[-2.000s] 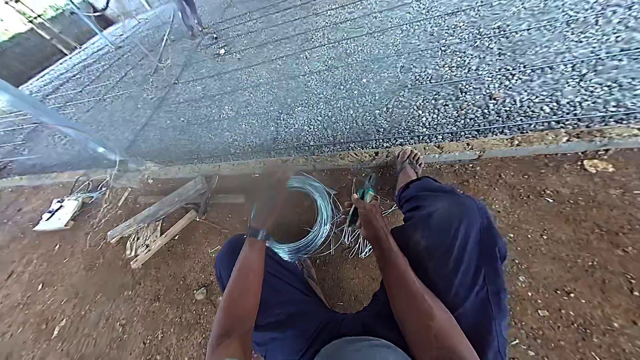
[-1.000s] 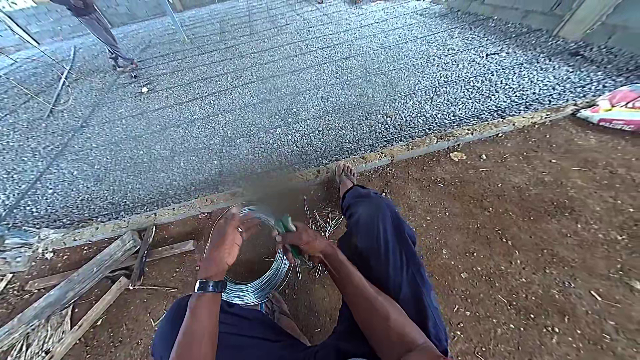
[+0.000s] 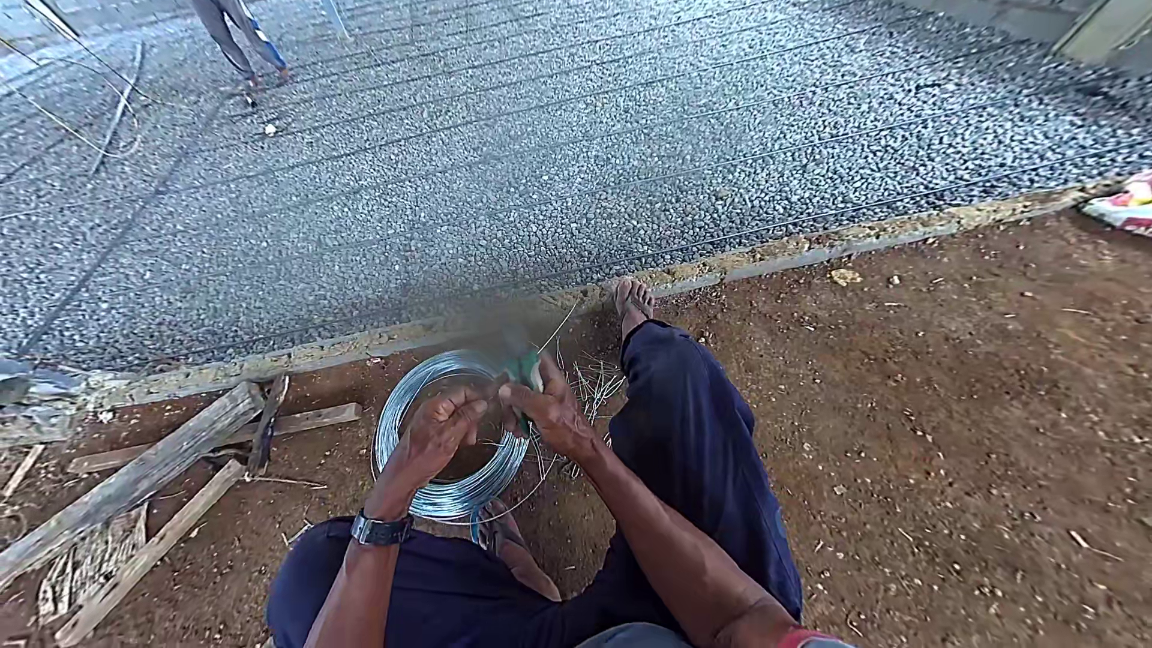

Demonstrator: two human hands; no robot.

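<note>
A coil of shiny metal wire [image 3: 405, 409] lies on the soil between my legs. Over its inner edge is my left hand [image 3: 443, 432], fingers closed together; a thin wire seems to run at its fingertips, but blur hides how it is held. My right hand [image 3: 549, 409] grips green-handled pliers [image 3: 524, 367] close beside the left hand, above the coil's right side. The jaws of the pliers are blurred. One wire end sticks up past the right hand. Cut wire pieces [image 3: 596, 382] lie scattered to the right of the coil, near my foot.
A low concrete edge [image 3: 774, 265] separates the soil from a gravel bed [image 3: 540, 180] crossed by steel bars. Wooden boards [image 3: 135, 486] lie at the left. A person [image 3: 238, 40] stands on the gravel at the upper left. A printed sack [image 3: 1125, 207] sits at the right edge.
My left hand, raised over the coil's upper part a second ago, is now lower and nearer the right hand. The pliers remain in my right hand. The view has swung right since two seconds ago.
</note>
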